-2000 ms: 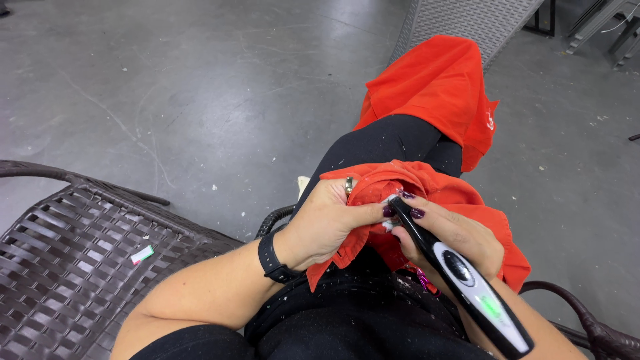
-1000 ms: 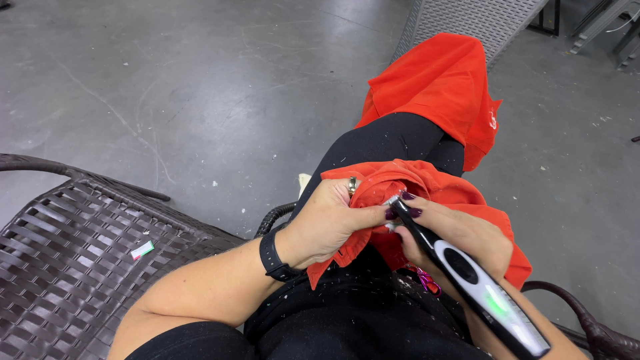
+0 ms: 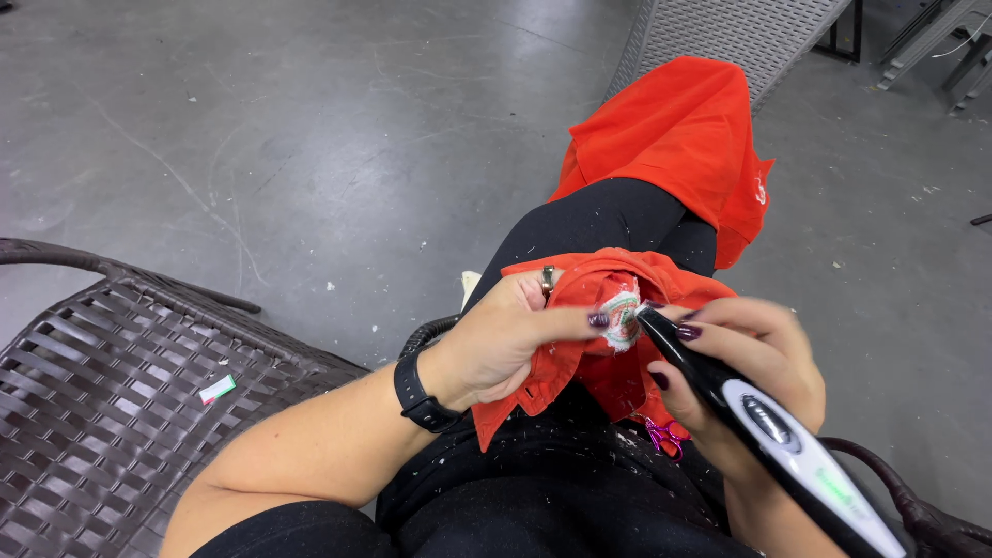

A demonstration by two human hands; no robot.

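Observation:
My left hand (image 3: pixel 515 333), with a ring and a black watch band, grips an orange-red cloth garment (image 3: pixel 558 380) bunched on my lap. Its thumb presses beside a round embroidered patch (image 3: pixel 622 319) in white, green and red with frayed white threads. In my right hand (image 3: pixel 744 364) is a black and white electric trimmer (image 3: pixel 767 422) with a green light, its tip touching the patch's right edge. Pink-handled small scissors (image 3: pixel 665 439) lie on my lap under the cloth. More orange-red cloth (image 3: pixel 666 132) drapes over my knees.
A brown woven chair (image 3: pixel 116 387) stands at the left, with a small white, green and red tag (image 3: pixel 217 389) on its seat. A grey woven chair (image 3: pixel 713 39) is beyond my knees. Lint and thread bits dot the grey floor (image 3: pixel 310 194).
My left thumb has drawn back and my right fingers have lifted from the cloth, so the embroidered patch shows. The trimmer stays in my right hand.

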